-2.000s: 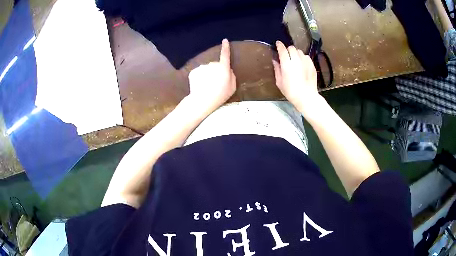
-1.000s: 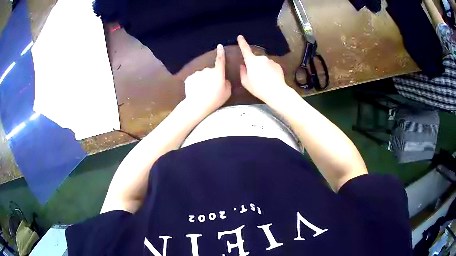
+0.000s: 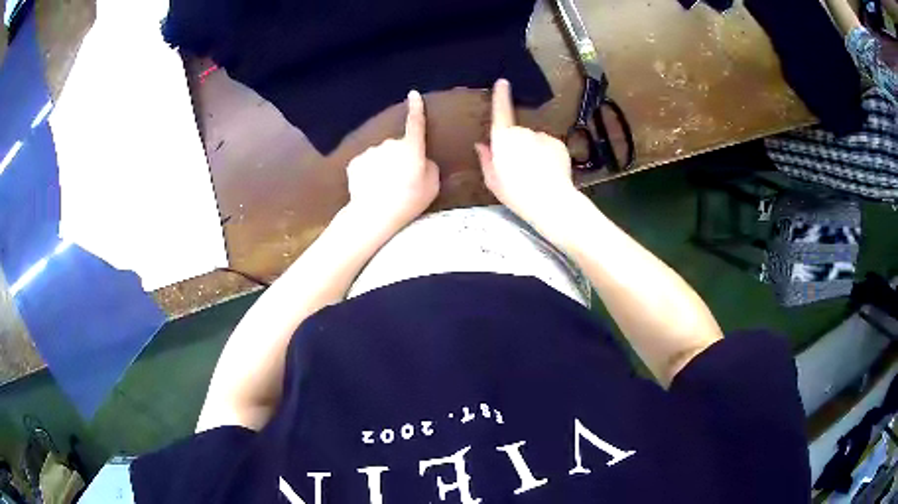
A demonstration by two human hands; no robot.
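A wide dark cut panel [image 3: 364,59] lies on the brown tabletop [image 3: 271,187] in front of me, with a curved near edge. My left hand [image 3: 394,167] touches that edge with its extended index fingertip, the other fingers curled. My right hand [image 3: 527,157] touches the edge further right with its index fingertip. Neither hand grips anything. Fabric shears [image 3: 595,108] lie on the table right of my right hand, blades pointing away, black handles near the table edge.
A white paper pattern [image 3: 138,148] and a translucent blue plastic sheet [image 3: 84,315] lie at the left, the sheet hanging over the edge. Another dark piece [image 3: 812,69] lies at the right, beside a person's arm [image 3: 845,15]. A grey patterned box-like object [image 3: 812,246] stands below.
My right hand has moved left from beside the shears, then slightly right along the curved edge. The curve's white-looking right edge no longer shows. The whole view has shifted slightly.
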